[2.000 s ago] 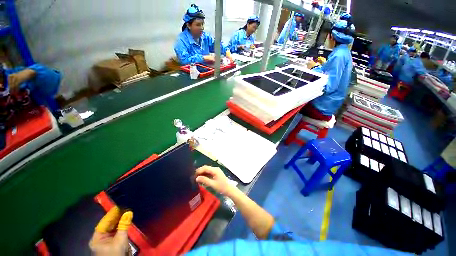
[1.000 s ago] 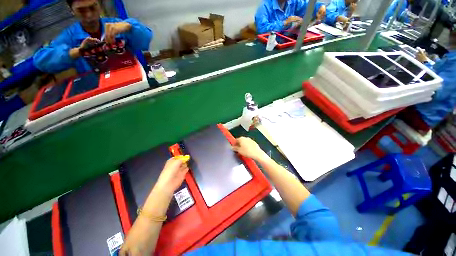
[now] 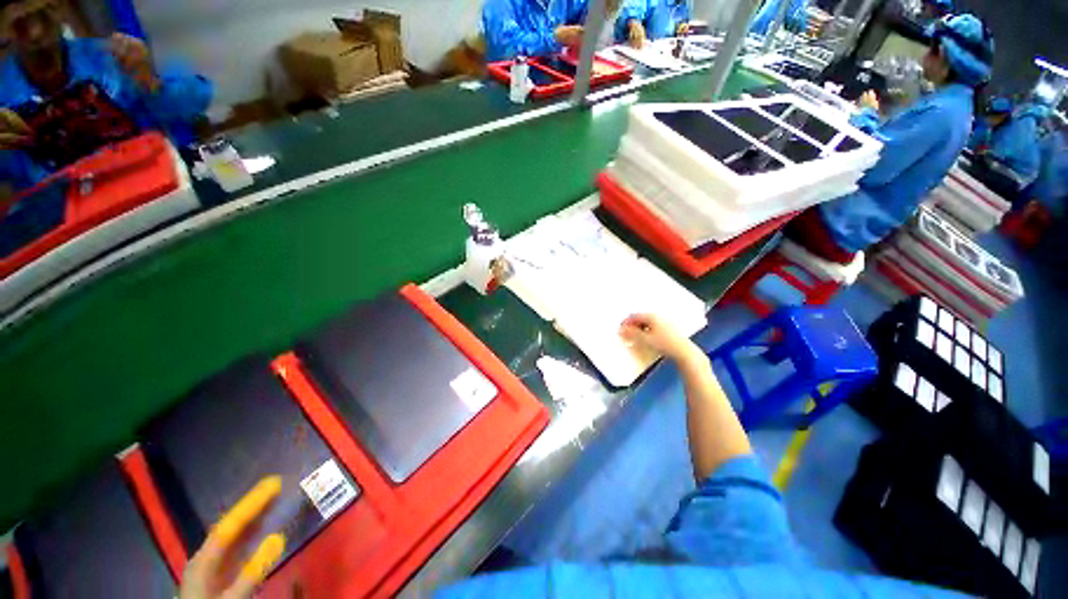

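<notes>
A red foam tray [image 3: 469,456] holds three dark tablets lying flat in its recesses. The right tablet [image 3: 392,369] and the middle tablet [image 3: 228,439] each show a white label near the lower end. The left tablet [image 3: 100,532] is cut off by the picture's edge. My left hand [image 3: 240,544], with yellow finger cots, is low over the middle tablet, fingers apart, partly cut off. My right hand [image 3: 647,336] is over the cream board [image 3: 586,275], fingers curled; whether it holds something small cannot be told.
A white crumpled wipe [image 3: 568,380] lies right of the tray. A white bottle [image 3: 481,260] stands beyond the tray. Stacked white trays [image 3: 691,193] stand on red ones farther right. A green conveyor [image 3: 351,252] runs behind. A blue stool [image 3: 808,351] and black stacks are on the floor. Several workers sit around.
The tablet tilted in my hands two seconds ago lies in the tray. My right hand has left the right tablet and moved over the board. My left hand has drawn back toward me. The view has turned right.
</notes>
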